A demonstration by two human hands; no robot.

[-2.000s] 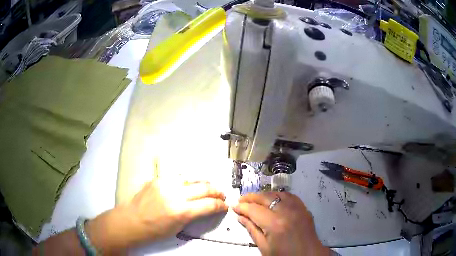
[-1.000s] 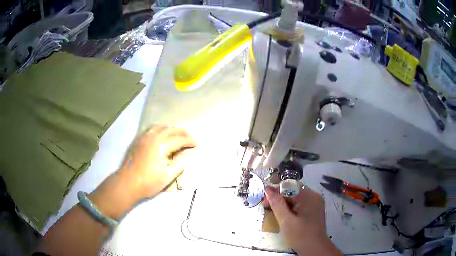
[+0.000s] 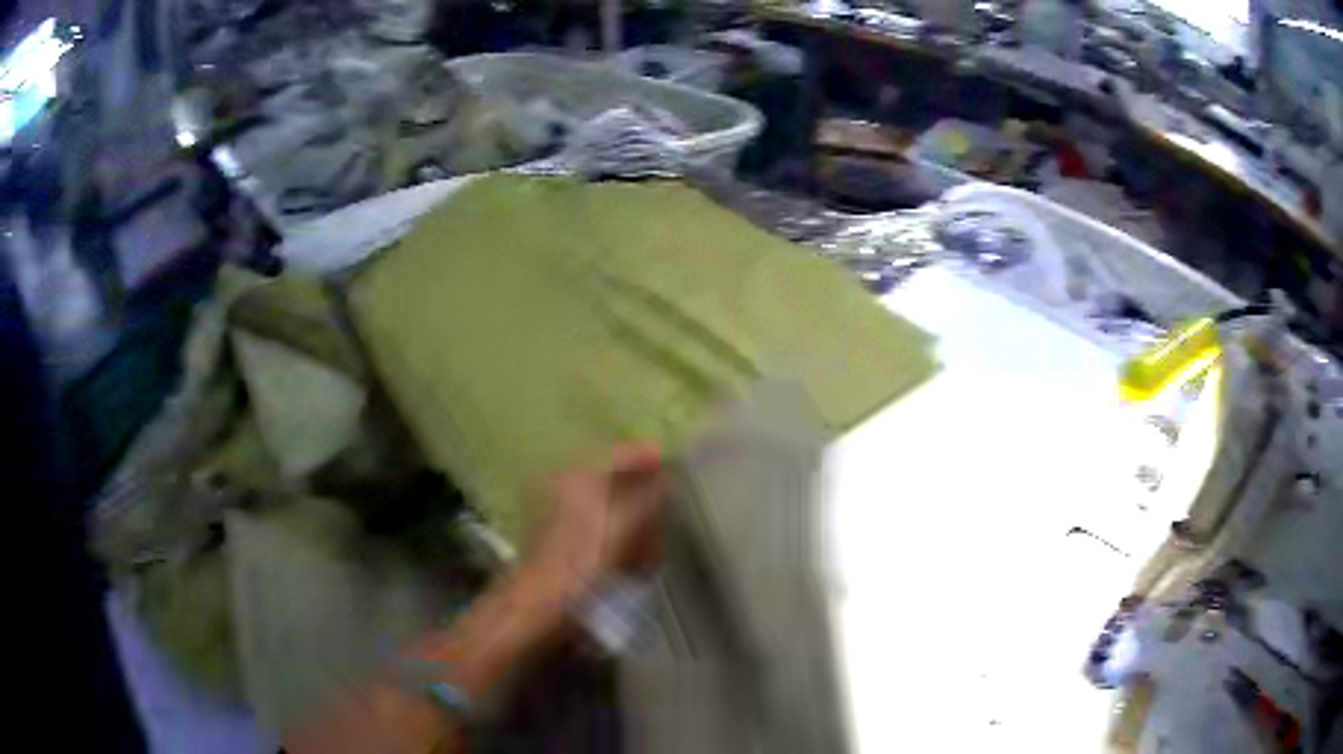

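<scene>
My left hand (image 3: 597, 523) is blurred at the lower middle, closed on a grey-green cloth piece (image 3: 759, 545) that hangs beside and below it. The olive-green stack of cut panels (image 3: 648, 302) lies flat on the table just behind the hand. My right hand is not in view. The sewing machine head (image 3: 1245, 457) stands at the right edge, with its presser foot area (image 3: 1119, 641) low down. Orange-handled snips (image 3: 1264, 710) lie beyond it, partly cut off.
The yellow lamp (image 3: 1171, 361) is beside the machine head. The white table (image 3: 957, 516) glares brightly. Crumpled cloth (image 3: 302, 501) hangs at the left. A cream tub (image 3: 722, 125) holding cloth stands behind the stack, and another tub (image 3: 1149, 258) stands behind the table.
The view has swung left, so the machine shows farther right. The cloth under the lamp has left the machine and is at my left hand. My right hand has gone out of the picture.
</scene>
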